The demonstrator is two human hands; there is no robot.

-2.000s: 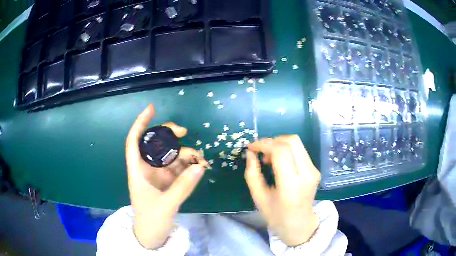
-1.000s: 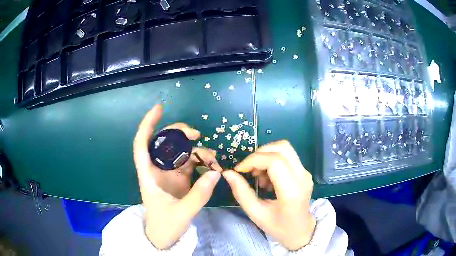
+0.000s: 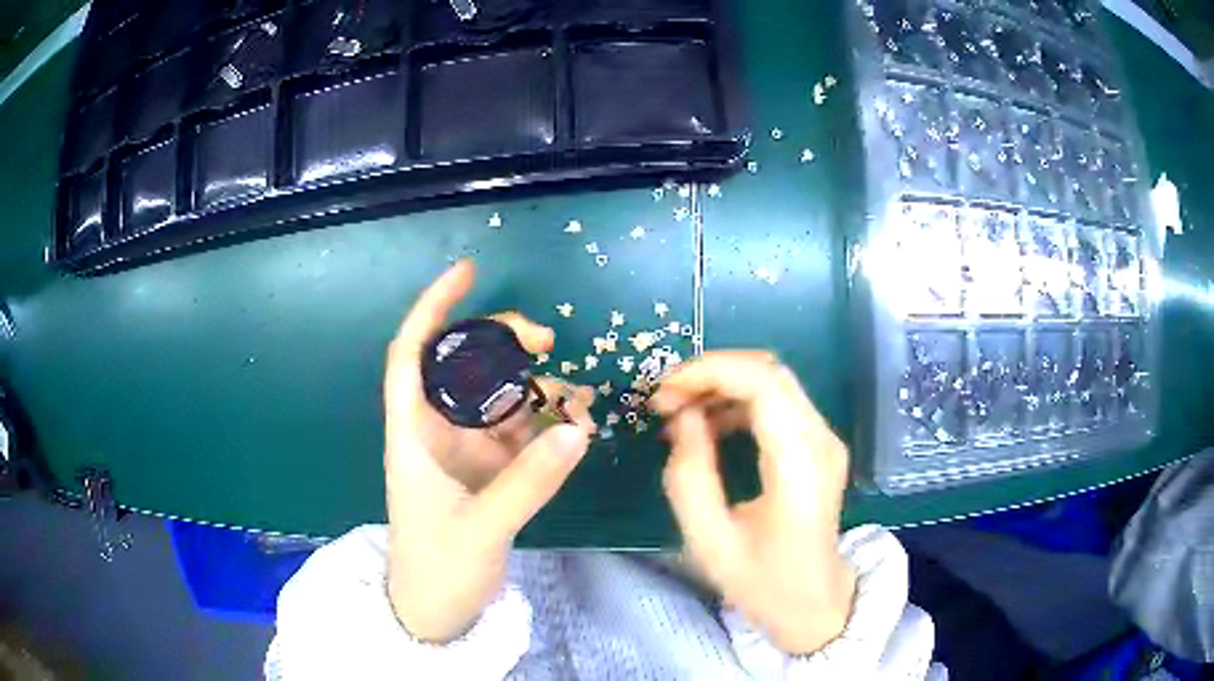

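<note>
My left hand (image 3: 466, 492) holds a round black housing (image 3: 477, 373) with pale markings and a silver rectangle on its face. Its thumb and a finger pinch a small inner part (image 3: 557, 407) just right of the housing. My right hand (image 3: 759, 479) is to the right, apart from the left, with thumb and forefinger curled near each other at the edge of the loose pile. Whether its fingertips hold a tiny piece is too small to tell. Tiny pale loose pieces (image 3: 650, 349) lie between and beyond the hands on the green mat (image 3: 320, 319).
A black blister tray (image 3: 486, 107) stands at the back left, with round parts in its far pockets. A clear blister tray (image 3: 1012, 359) of small parts is at the right under glare. A blue bin (image 3: 220, 572) is below the table edge. Grey cloth (image 3: 1172, 545) shows at the far right.
My right hand came to the left fingertips a second ago and is now drawn away to the right, by the pile. My left hand with the housing has shifted slightly right in the view.
</note>
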